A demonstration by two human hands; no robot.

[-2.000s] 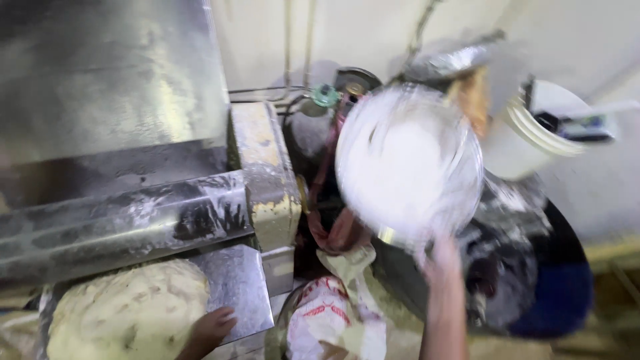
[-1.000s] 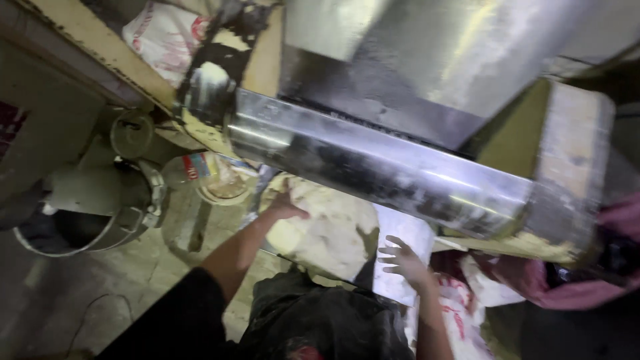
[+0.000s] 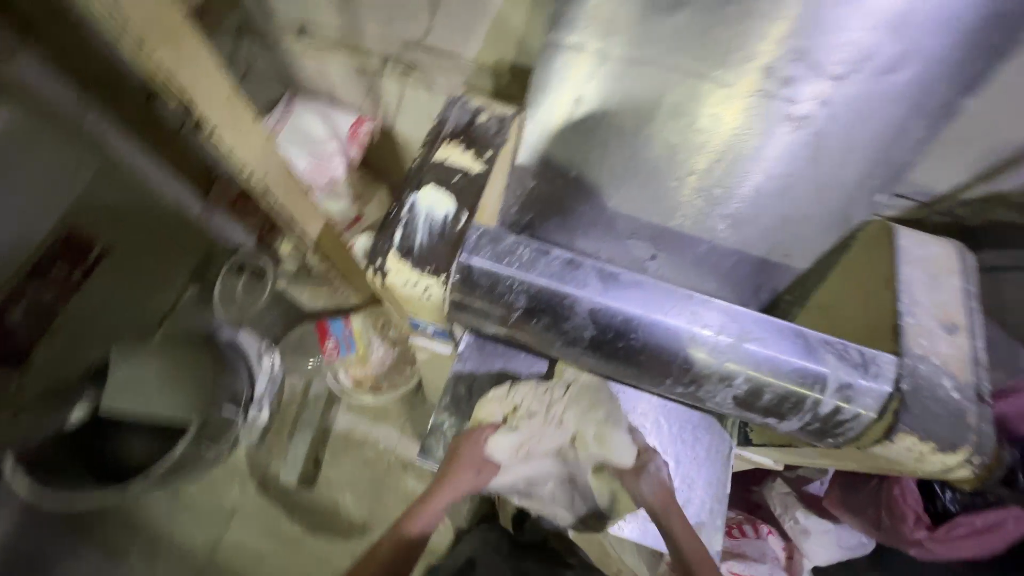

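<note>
A large lump of pale dough (image 3: 552, 448) is between my two hands, over a flat metal tray (image 3: 680, 456) below the steel roller. My left hand (image 3: 468, 464) grips the dough's left edge, with its fingertips partly hidden. On the dough's right edge is my right hand (image 3: 646, 478), its fingers curled against it. Just above the dough runs a floury steel roller (image 3: 680, 336) of a dough sheeter, with a smooth metal slope (image 3: 680, 120) behind it.
At the left stand a dark bucket (image 3: 104, 480) and a round plastic tub (image 3: 372, 368) with a coloured label. A beige beam (image 3: 232, 152) crosses the upper left. Plastic bags (image 3: 904, 512) lie at the lower right, and a printed sack (image 3: 320, 152) sits behind the machine's left end.
One second ago my left hand rested on the spread dough and my right hand was apart from it; now both grip its edges and the dough is bunched. The round white object from earlier is out of view.
</note>
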